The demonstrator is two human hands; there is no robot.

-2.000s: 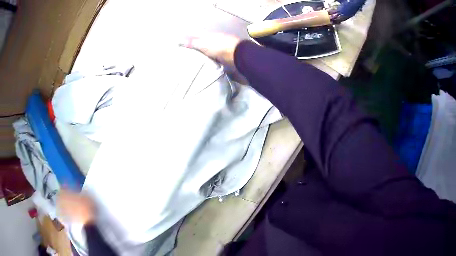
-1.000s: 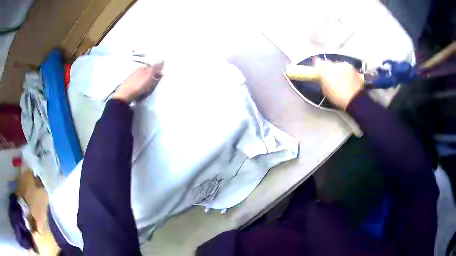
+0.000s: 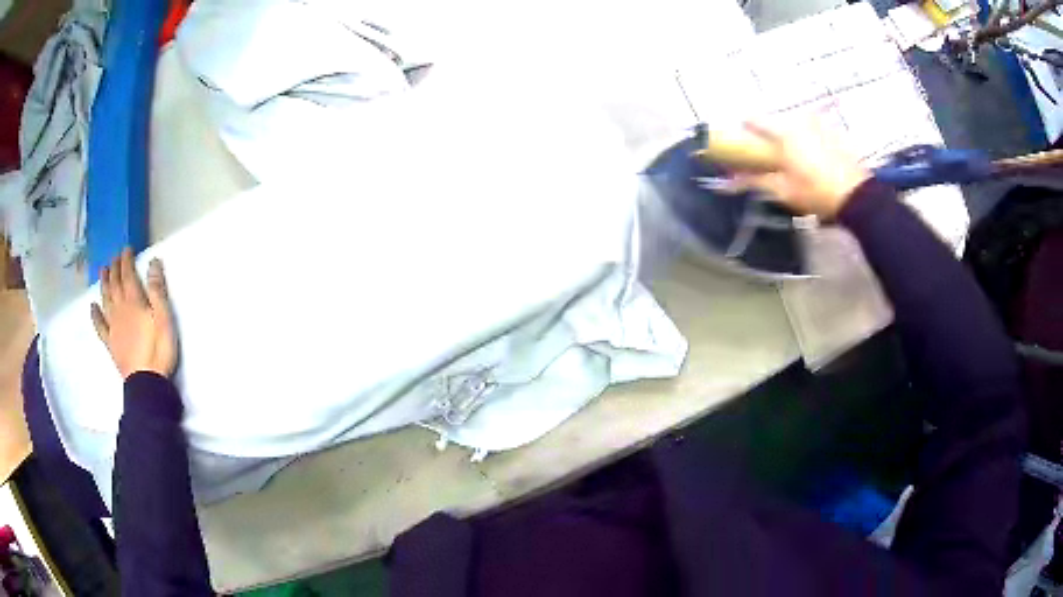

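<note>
A pale grey-blue garment (image 3: 385,268) lies spread over a long form, with its lower edge crumpled toward the front of the table. My left hand (image 3: 140,315) lies flat on the garment's left end, fingers apart. My right hand (image 3: 798,169) is closed around the tan handle of the black steam iron (image 3: 746,233), at the garment's right end. The iron is blurred, and I cannot tell whether it touches the cloth. Dark padding (image 3: 53,432) of the form shows at the far left under the garment.
A blue bar (image 3: 120,128) runs along the left, beside a crumpled cloth pile (image 3: 64,140). The pale quilted rest pad (image 3: 839,82) is at the right. The blue-wrapped hose (image 3: 933,167) runs off right. The table's front edge (image 3: 513,496) crosses in front of me, above a green floor.
The iron has moved left from the pad toward the garment in my right hand. My left hand has moved from the upper cloth to its left end. The garment lies smoother over the form.
</note>
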